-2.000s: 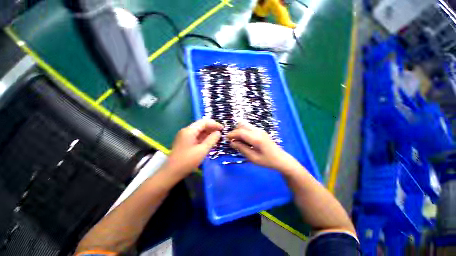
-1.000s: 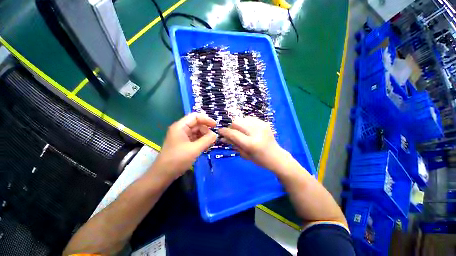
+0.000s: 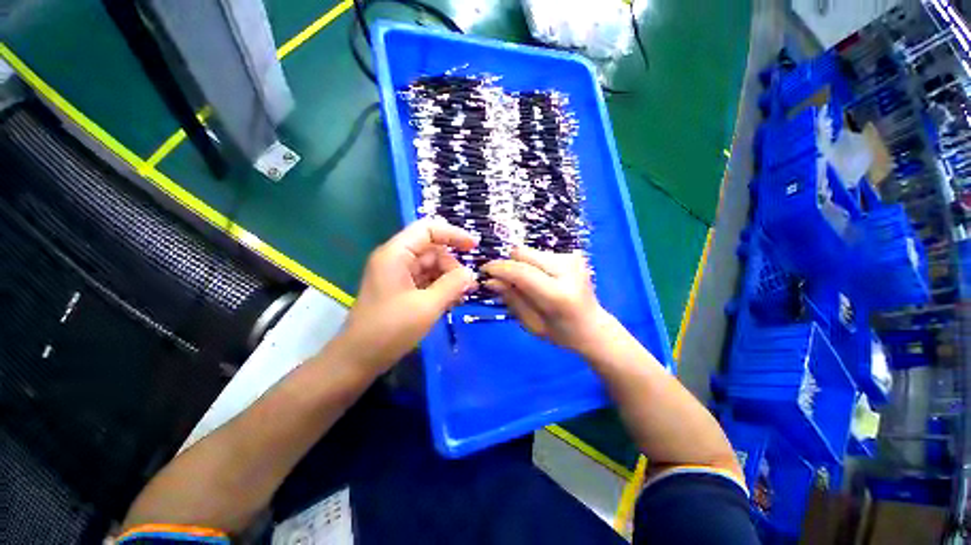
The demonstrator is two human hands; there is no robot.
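Note:
A shallow blue tray [image 3: 532,389] lies in front of me, holding many small black-sleeved leads [image 3: 458,160] with silvery ends, massed in two striped rows. A few loose leads lie just below the rows. My left hand [image 3: 410,282] is over the tray's left side, its thumb and fingers curled with their tips near each other. My right hand [image 3: 548,293] is beside it over the lower end of the rows, fingertips bent together. The fingertips of both hands nearly meet. Any lead between them is too small and hidden to tell.
A black mesh conveyor belt [image 3: 128,309] with a few small parts is at left, with a pale side rail [image 3: 266,346]. A grey post [image 3: 229,75] stands beyond it. A cable and a clear plastic bag [image 3: 583,23] lie behind the tray. Blue bins [image 3: 788,373] are stacked at right.
The view has shifted, so the tray sits higher than before. My hands stay close together over the lower end of the rows; my left fingers are a little more apart than one second ago.

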